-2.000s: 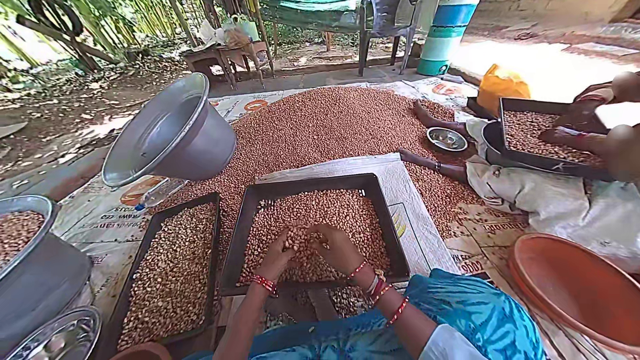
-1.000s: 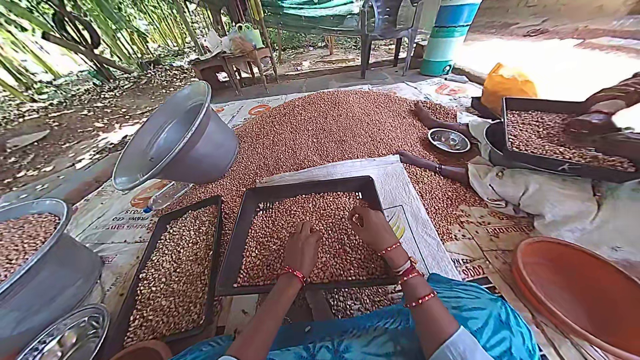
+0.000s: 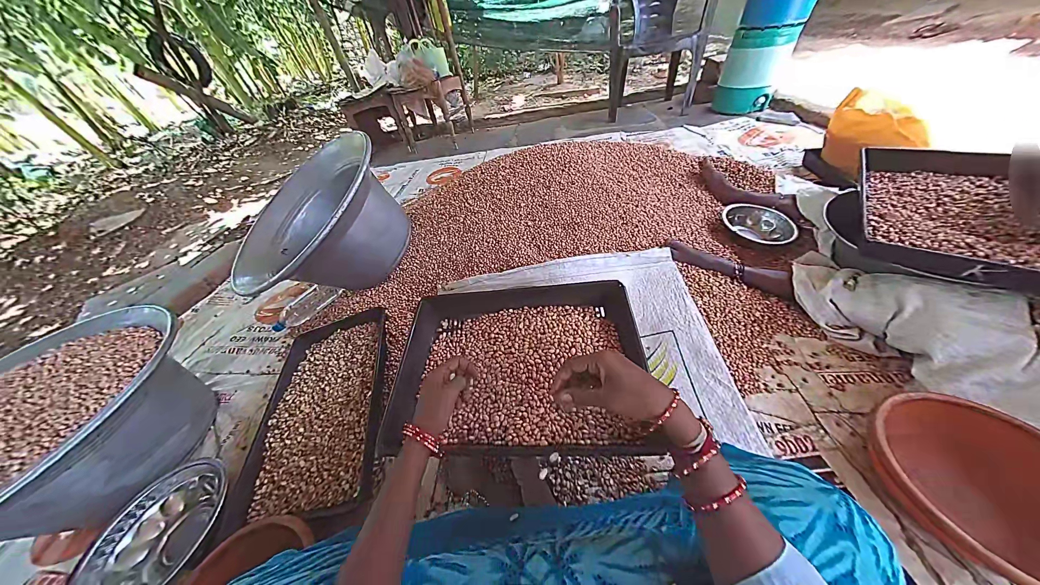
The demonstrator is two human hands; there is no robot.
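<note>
A black plastic tray [image 3: 520, 299] of reddish-brown shelled nuts or seeds lies before me. Over its left part is my left hand [image 3: 445, 394], fingers curled, with a small pale spot at the fingertips that could be a nut or a nail. My right hand [image 3: 611, 388] hovers over the right part, thumb and fingers bent with a gap between them; its palm is hidden. Pale pieces [image 3: 552, 460] show by the tray's near edge above my blue patterned cloth [image 3: 569, 540]. A narrower black tray [image 3: 372, 406] of paler nuts stands at the left.
Behind the trays spreads a large nut heap [image 3: 552, 195]. A tilted metal tub [image 3: 357, 236], a nut-filled tub [image 3: 154, 431] and a steel plate [image 3: 154, 528] stand left. On the right are a clay-coloured basin [image 3: 959, 487], a small steel bowl [image 3: 760, 223] and another person's legs [image 3: 764, 276] and tray [image 3: 934, 162].
My hands were close together over the tray two seconds ago and are now apart. The other person's hands, seen at their tray before, have mostly left the view.
</note>
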